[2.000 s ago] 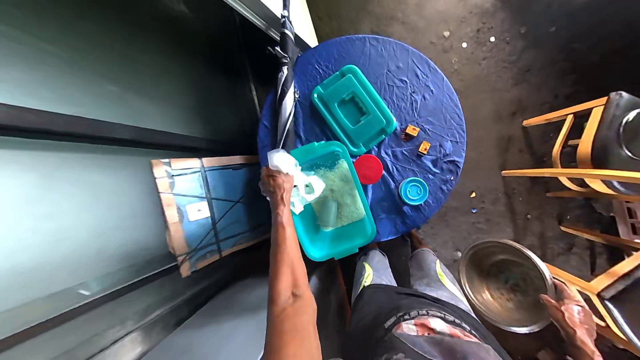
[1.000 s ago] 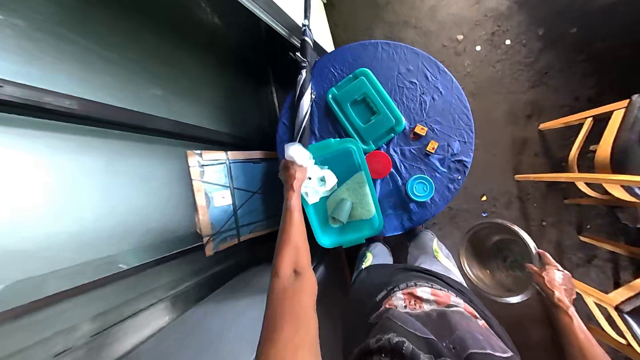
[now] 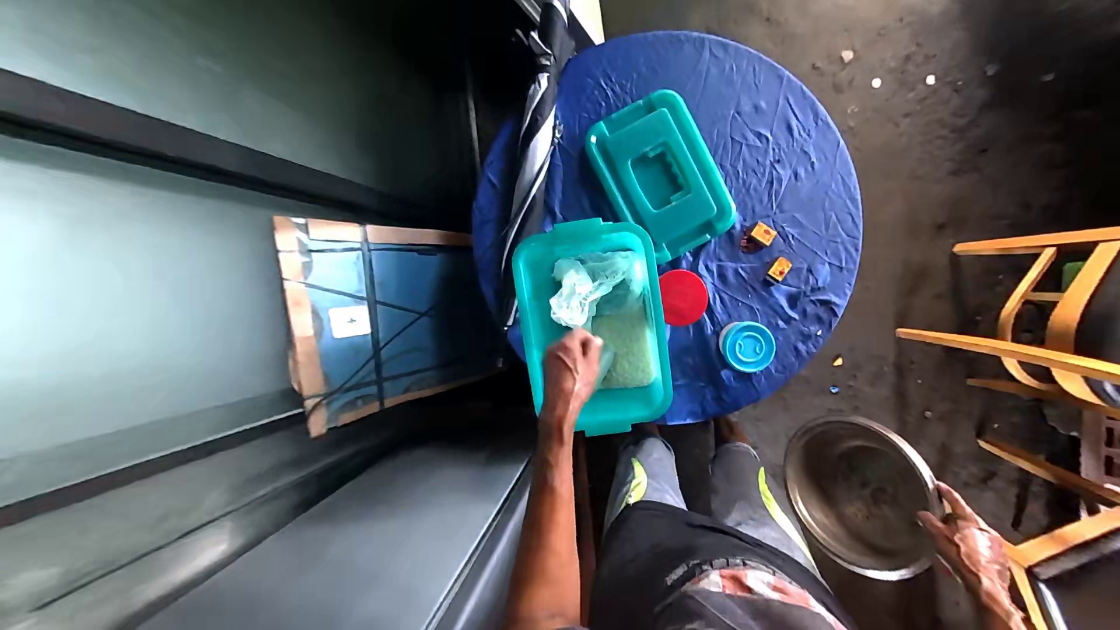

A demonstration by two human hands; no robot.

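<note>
A teal plastic tub sits at the near-left edge of the round table. Pale grain and a crumpled clear plastic bag lie inside it. Over the tub's left part, my left hand has its fingers closed on a translucent cup, partly hidden by the hand. My right hand grips the right rim of a round metal basin, held off the table at the lower right; a little something pale is in its bottom.
On the blue-covered table are a teal lid, a red round lid, a blue-lidded container and two small orange boxes. A folded umbrella leans at left. Wooden chairs stand right.
My left hand has let go of the plastic bag, which now lies in the tub, and has moved toward the near end onto the cup. The basin is still in my right hand.
</note>
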